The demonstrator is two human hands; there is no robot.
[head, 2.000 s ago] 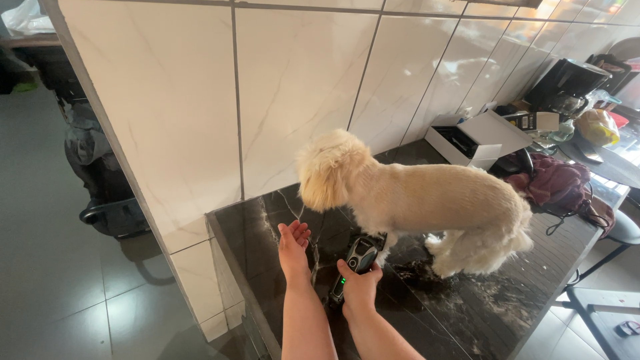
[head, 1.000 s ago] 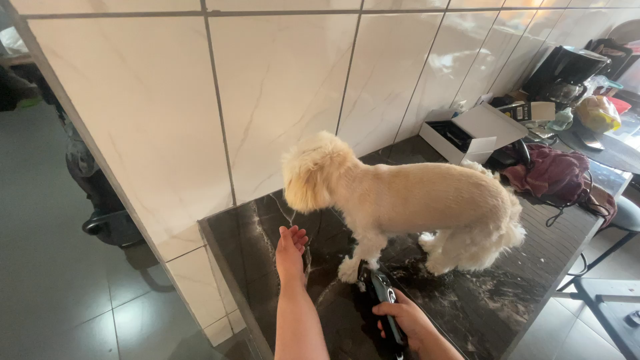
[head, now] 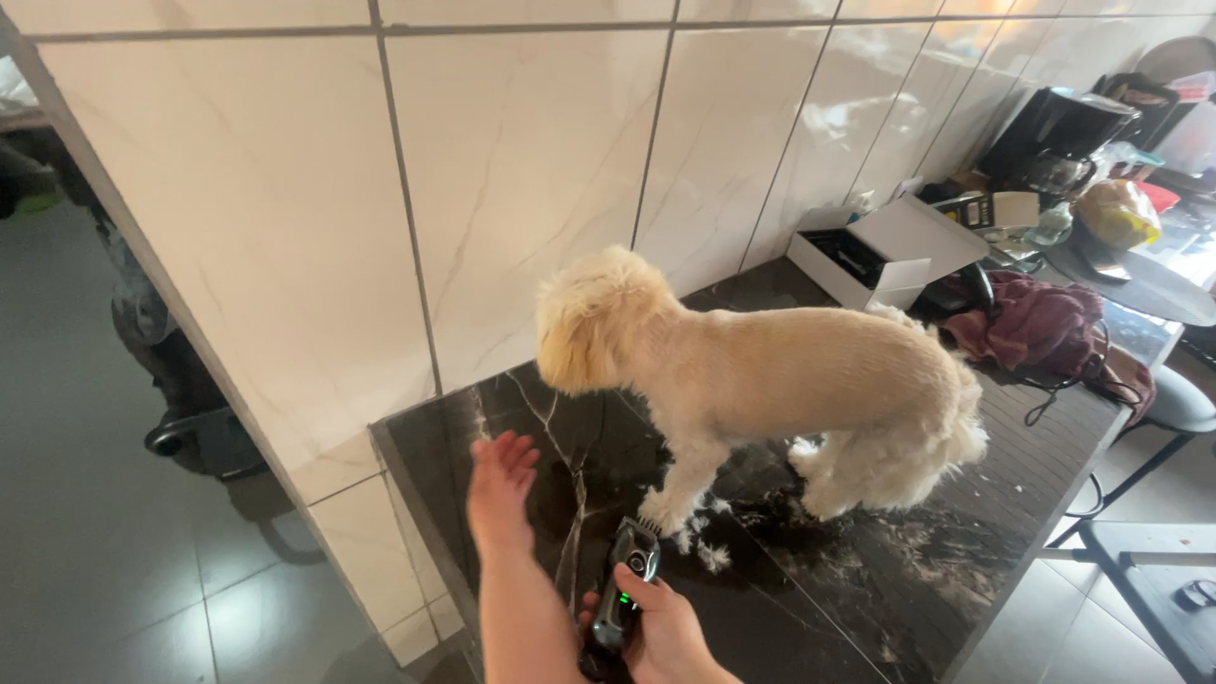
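Observation:
A cream-coloured dog (head: pixel 798 370) with a closely clipped back and a fluffy head stands on a dark marble-patterned counter (head: pixel 798 589), its head toward the left. My right hand (head: pixel 660 622) holds a cordless hair clipper (head: pixel 622 589) with a green light; the clipper's comb end is at the dog's front paw, and whether it touches cannot be told. My left hand (head: pixel 503 484) is raised, palm up with fingers apart, left of the dog's front legs and holding nothing. Tufts of cut fur (head: pixel 712 556) lie beside the front paw.
A tiled wall (head: pixel 532 190) runs behind the dog. At the counter's back right are an open white box (head: pixel 831 271), a purple cloth (head: pixel 1035 323) and a coffee maker (head: pixel 1054 142). A stool (head: pixel 1178 394) stands at the right, and the counter's left edge drops to the floor.
The clipper swung to the right between two and one seconds ago, then back to the left, comb end staying near the front paw. My left hand stays raised. The dog still stands.

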